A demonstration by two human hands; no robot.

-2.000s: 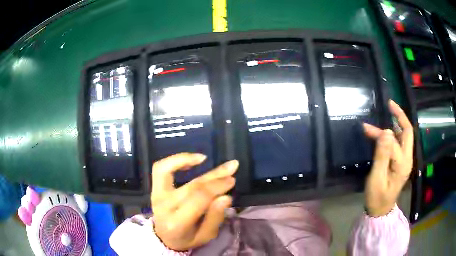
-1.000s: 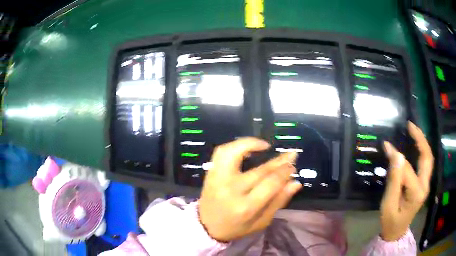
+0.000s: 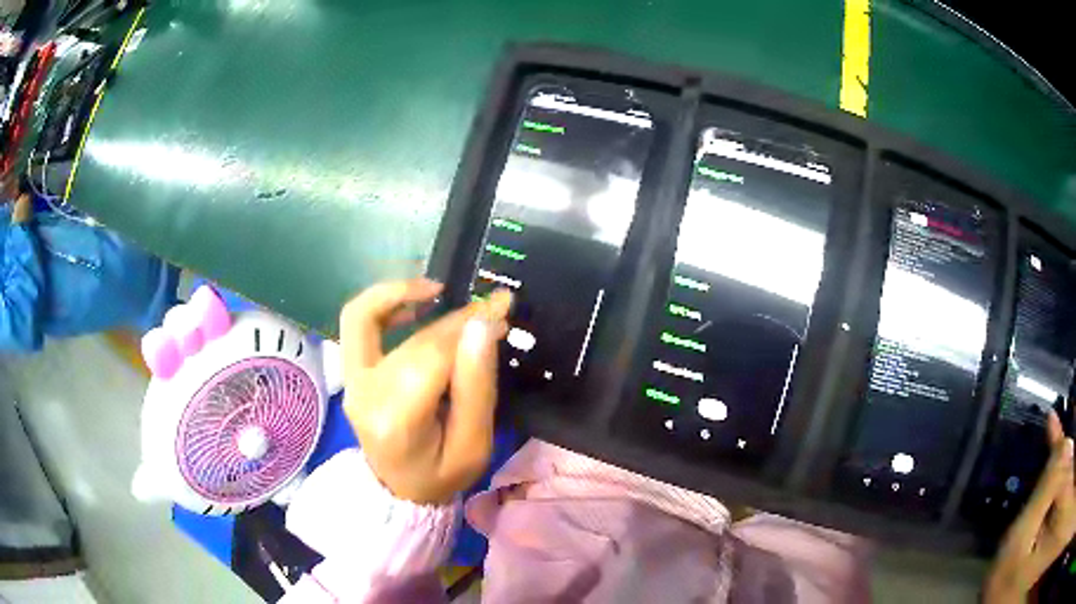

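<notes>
A black four-slot phone tray [image 3: 852, 266] lies on the green surface, tilted in the view. It holds several phones, screens up. The leftmost phone [image 3: 564, 224] and the second phone [image 3: 743, 277] show green text lines. The third phone [image 3: 932, 342] shows small white text with a red line at the top. The rightmost phone [image 3: 1029, 354] is lit dimly. My left hand [image 3: 431, 383] has its fingertips at the lower left of the leftmost screen and holds nothing visible. My right hand [image 3: 1038, 525] is cut off by the right edge, fingers near the rightmost phone.
The green surface [image 3: 295, 142] has a yellow stripe [image 3: 855, 59] beyond the tray. A white-pink cat-shaped fan [image 3: 242, 413] stands at the lower left. A person's blue sleeve [image 3: 83, 283] is at the far left, near dark items at the upper left.
The view has turned left. The leftmost phone has gone from a white pattern to green text. The third and rightmost now show small white text. My left hand has moved to the leftmost phone.
</notes>
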